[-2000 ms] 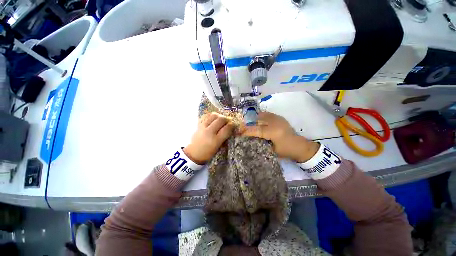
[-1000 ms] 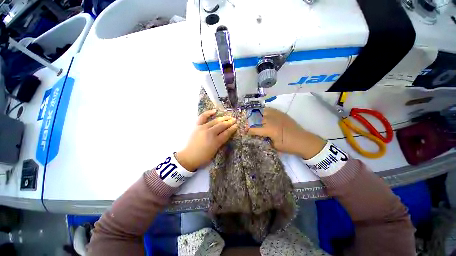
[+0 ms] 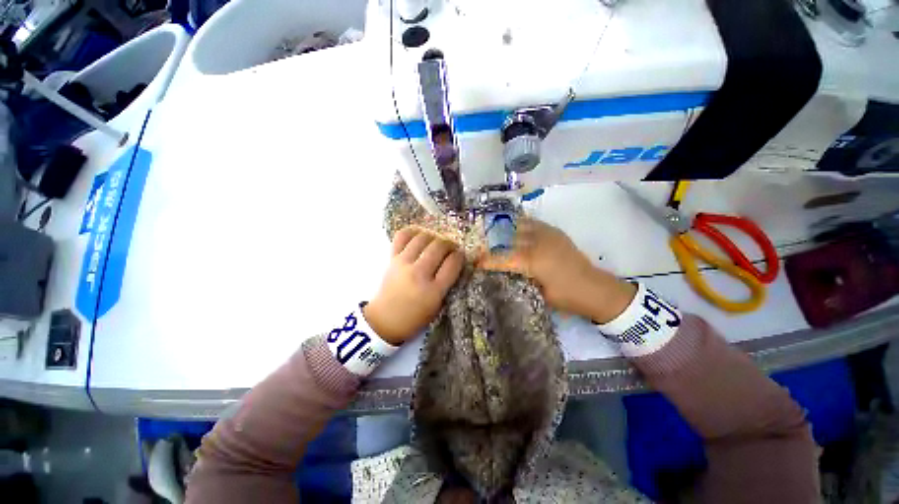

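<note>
The speckled brown-grey fabric piece (image 3: 488, 364) runs from under the needle area down over the table's front edge toward the lap, partly folded open. My left hand (image 3: 419, 281) lies on its left side just below the needle, fingers curled on the cloth. My right hand (image 3: 557, 264) lies on its right side, fingertips close to the left hand, partly behind the bluish-clear guard (image 3: 501, 230). The white sewing machine head (image 3: 552, 59) stands above. The presser foot and needle tip are too small and covered to tell clearly.
Scissors with red and orange-yellow handles (image 3: 718, 264) lie right of the needle. A dark red block (image 3: 846, 281) sits at the right table edge. The white table (image 3: 246, 226) has an oval recess at the back left with scraps inside. Blue material shows below the table.
The fabric's far end bulges out slightly more left beyond the needle. Its lower part has shifted and opened wider. My left hand has curled its fingers and moved slightly right since one second ago.
</note>
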